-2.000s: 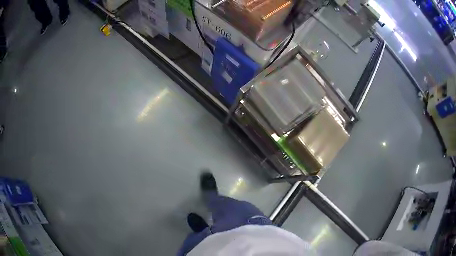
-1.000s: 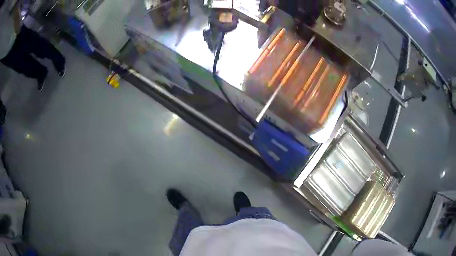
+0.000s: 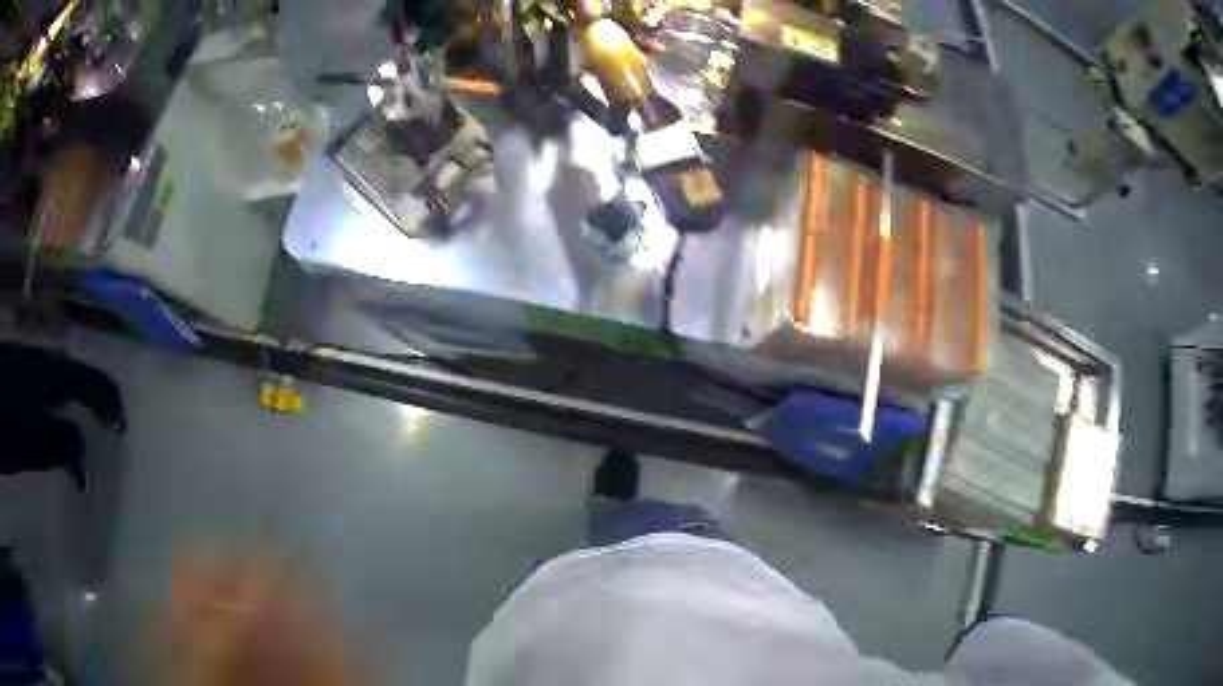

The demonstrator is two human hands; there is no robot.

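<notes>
The parts tray (image 3: 832, 315) with parallel rows of orange parts lies at the right end of the shiny metal bench (image 3: 443, 275). A thin straight silver rod (image 3: 875, 369) rests across the tray and sticks out past the bench's front edge. My left hand (image 3: 248, 623) seems to be the blurred skin-toned shape at the lower left, away from the bench; its fingers and any hold cannot be made out. My right hand is out of view; only a pale sleeve (image 3: 1033, 657) shows at the bottom right.
A metal-framed rack (image 3: 999, 442) with clear grooved trays stands right of the bench. A blue bin-like item (image 3: 845, 436) hangs below the bench front. A dark sensor-like head (image 3: 691, 194) with a cable stands left of the tray. A person's dark-clothed legs (image 3: 54, 409) show at far left.
The view has turned and moved nearer the bench, so more of its left side and machinery shows. The blurred shape has appeared at lower left. The rod still lies across the tray.
</notes>
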